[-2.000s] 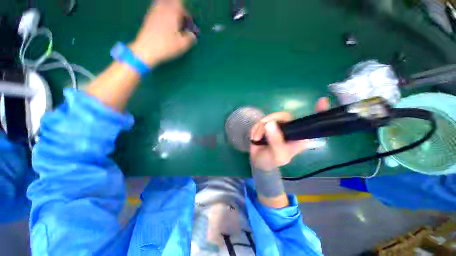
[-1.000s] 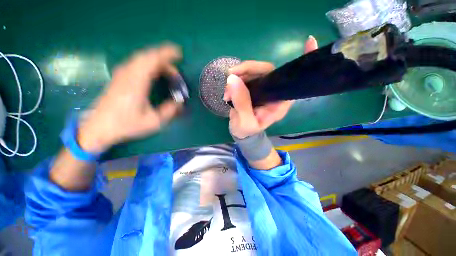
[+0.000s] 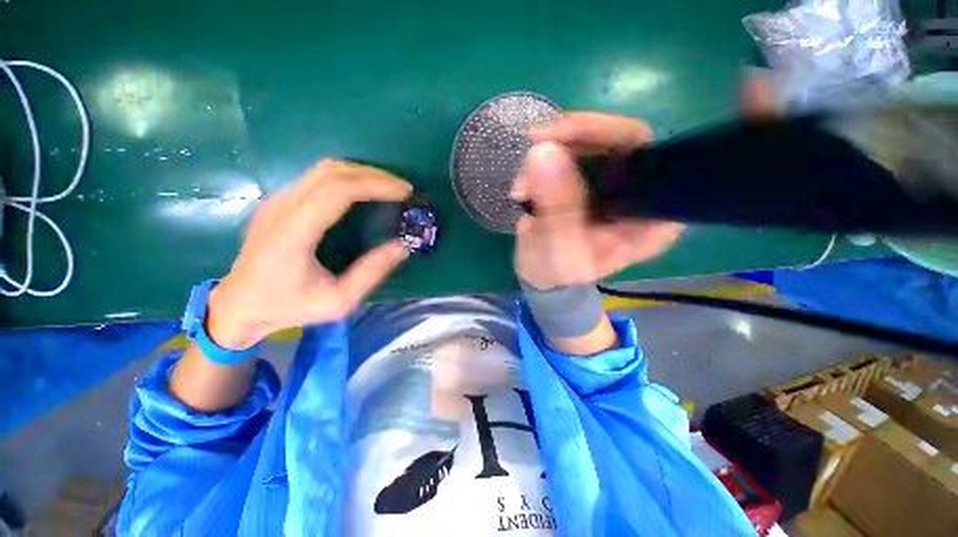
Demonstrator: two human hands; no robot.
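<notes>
My left hand [image 3: 305,246] pinches a small black electronic unit [image 3: 419,227] between thumb and fingertip, its shiny purple-silver face showing. My right hand [image 3: 583,205] grips the thick black electric screwdriver [image 3: 777,178] near its narrow end; hand and tool are blurred. The tool's bit is mostly hidden by my fingers. The round speckled screw dish [image 3: 488,157] lies on the bench between my hands, partly behind my right fingers.
The green bench mat [image 3: 347,84] lies under the work. White cable loops [image 3: 79,136] are at left. A crumpled clear bag [image 3: 835,47] and a pale green fan [image 3: 930,252] are at right. Cardboard boxes [image 3: 893,451] stand on the floor.
My left hand came back from the far bench with the unit and is now close to the dish's left side. My right hand still holds the screwdriver by the dish.
</notes>
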